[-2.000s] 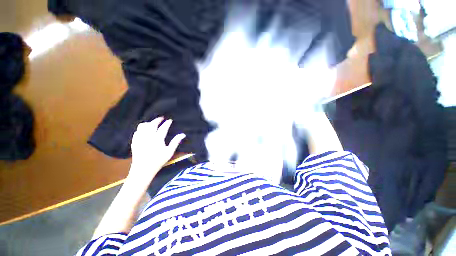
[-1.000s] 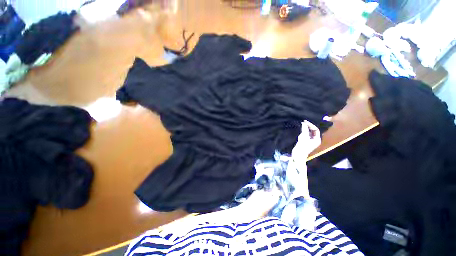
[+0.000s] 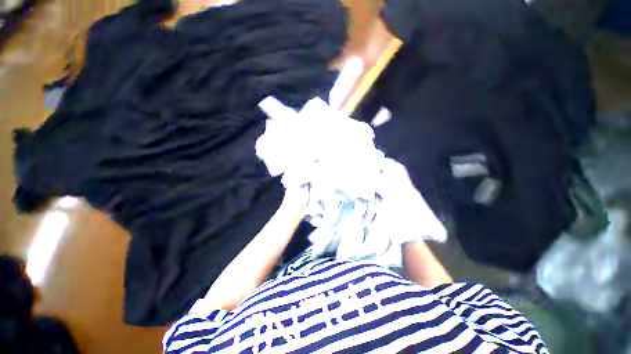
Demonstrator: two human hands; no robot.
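Note:
A grey-white crumpled item, a plastic bag or cloth (image 3: 346,214), is bunched up in front of my chest, above the table edge and strongly overexposed. My left hand (image 3: 302,192) holds it from the left; the fingers are washed out. My right forearm runs up into its right side; my right hand is covered by it and the glare, and the item hangs over the wrist. A black dress (image 3: 187,138) lies spread on the table to the left, its gathered skirt towards me. Neither hand is seen gripping the dress.
The orange-brown table (image 3: 93,242) has a pale yellow edge (image 3: 373,72). Another black garment (image 3: 512,104) with grey tags (image 3: 469,165) is at the right. Clear plastic (image 3: 584,269) lies at the lower right. A dark heap (image 3: 34,332) is at the lower left.
The view has turned right. The crumpled item, low by my right forearm a second ago, is now raised and bunched between both arms. My right hand has left the dress's edge.

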